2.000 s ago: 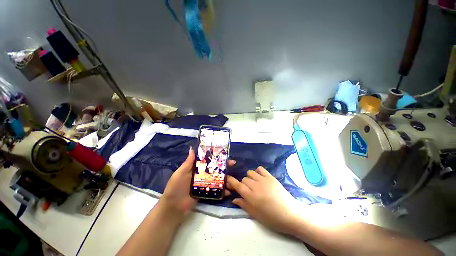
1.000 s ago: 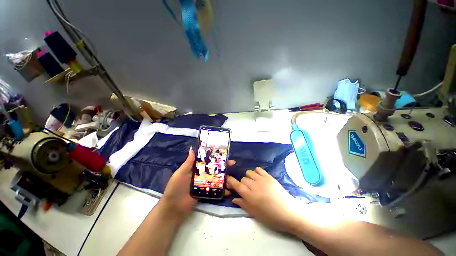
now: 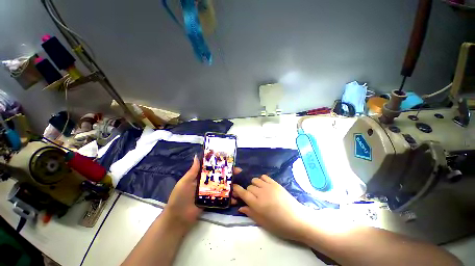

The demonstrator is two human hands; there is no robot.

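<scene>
A smartphone (image 3: 216, 170) stands upright in the middle of the view, its bright screen facing me. My left hand (image 3: 183, 196) is shut on the phone, with the thumb at its left edge and fingertips showing at its right edge. My right hand (image 3: 271, 207) lies just right of the phone's lower part, fingers loosely curled, the index finger at or near the phone's edge. Whether it touches the phone is unclear. Navy fabric panels with a white band (image 3: 151, 169) lie flat behind the phone and hands.
A beige sewing machine (image 3: 380, 153) stands at right, with a light-blue oval object (image 3: 313, 160) beside it. A second machine (image 3: 49, 169) stands at left, with a red thread cone (image 3: 87, 166). Navy thread cones (image 3: 58, 52) sit upper left. Blue ribbon (image 3: 195, 32) hangs on the wall.
The view has shifted slightly, so the machines, ribbon and wall items sit a little further left. The picture on the phone screen differs. Both hands keep nearly the same pose.
</scene>
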